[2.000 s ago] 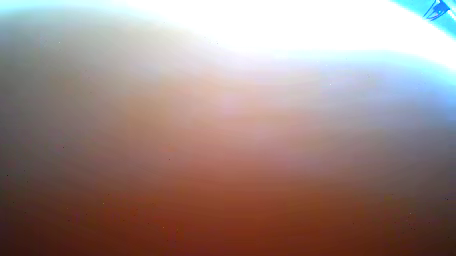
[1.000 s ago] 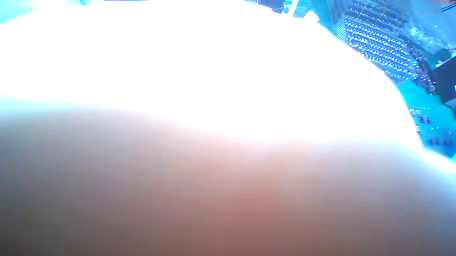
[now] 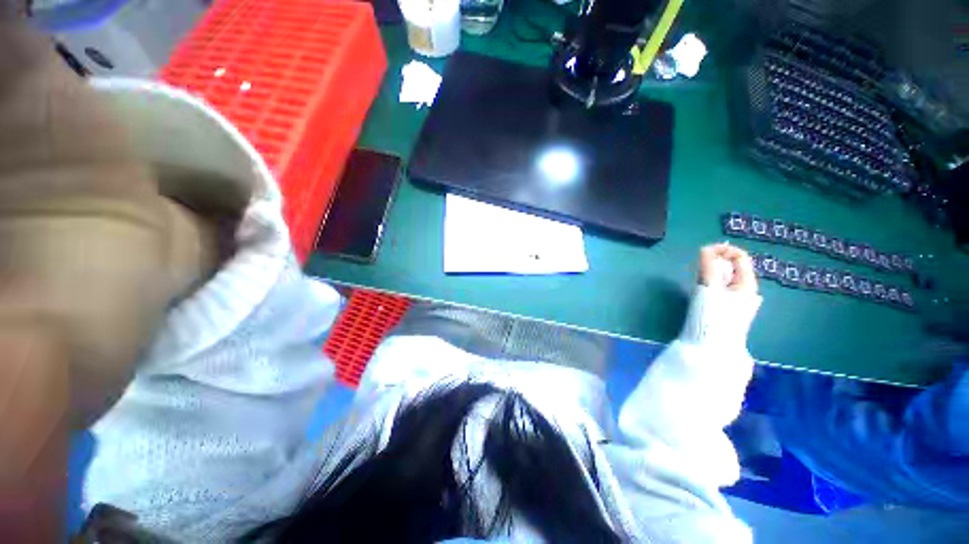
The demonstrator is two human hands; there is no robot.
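My left hand [image 3: 80, 234] is very close to the camera at the left edge, large, blurred and partly cut off; its fingers cannot be made out. My right hand [image 3: 728, 268] is curled shut on the bench at the left end of the lower module row [image 3: 839, 282]; no held object shows. The upper module row [image 3: 818, 242] lies just behind it. The microscope [image 3: 604, 58] stands over its black base plate [image 3: 478, 128], with a bright light spot on the plate. A white paper sheet [image 3: 510, 242] with small specks lies at the plate's front edge.
An orange-red slotted tray [image 3: 287, 74] and a phone [image 3: 361, 204] are left of the plate. A tub [image 3: 432, 27] and tissue [image 3: 420, 83] are behind. Filled trays [image 3: 823, 112] stand right rear. Another red tray [image 3: 361, 335] is below the bench edge. A blue sleeve [image 3: 919, 441] is at right.
The blurred skin-toned shape and white glare that covered most of the view have gone. The bench and my right hand now show, with my left hand at the left edge.
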